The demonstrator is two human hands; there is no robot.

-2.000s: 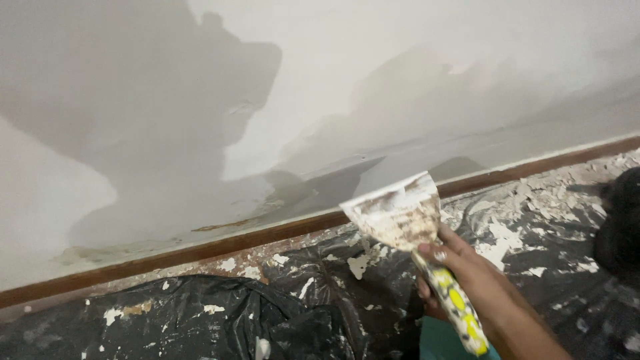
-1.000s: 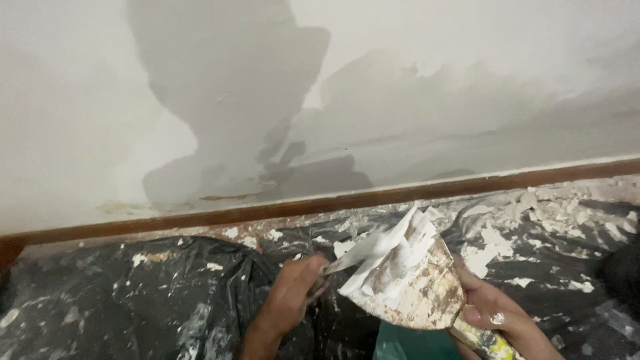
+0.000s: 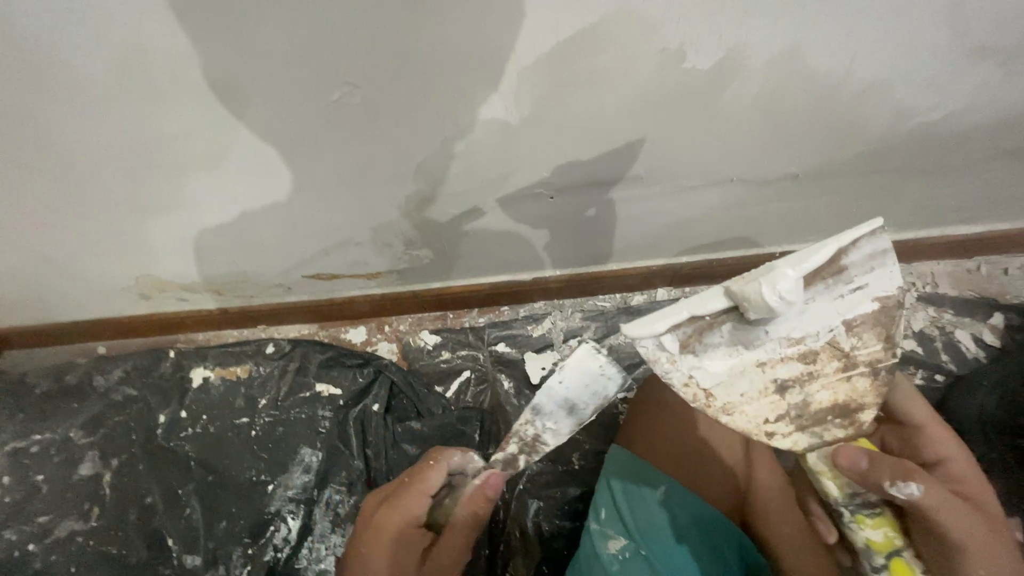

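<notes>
My left hand (image 3: 428, 512), at the bottom centre, grips the handle of a narrow putty knife (image 3: 564, 404), whose blade is smeared white and points up and right. At the lower right, my right hand (image 3: 928, 480) holds a wide putty knife (image 3: 792, 360) by its yellow-patterned handle. White filler (image 3: 768, 292) lies along the wide blade's far edge, with a thicker lump near the middle. The two blades are close together, the narrow one lower left of the wide one. White filler marks the right thumb.
A painted wall (image 3: 384, 144) with stained patches and shadows rises ahead. A brown wooden strip (image 3: 448, 296) runs along its foot. Black plastic sheeting (image 3: 200, 448) with paint flakes covers the floor. My bare leg and teal shorts (image 3: 656, 520) are between my hands.
Two seconds ago only the wide knife showed; the left hand and narrow knife came into view after that. The narrow blade was against the wide one a second ago and is now apart from it.
</notes>
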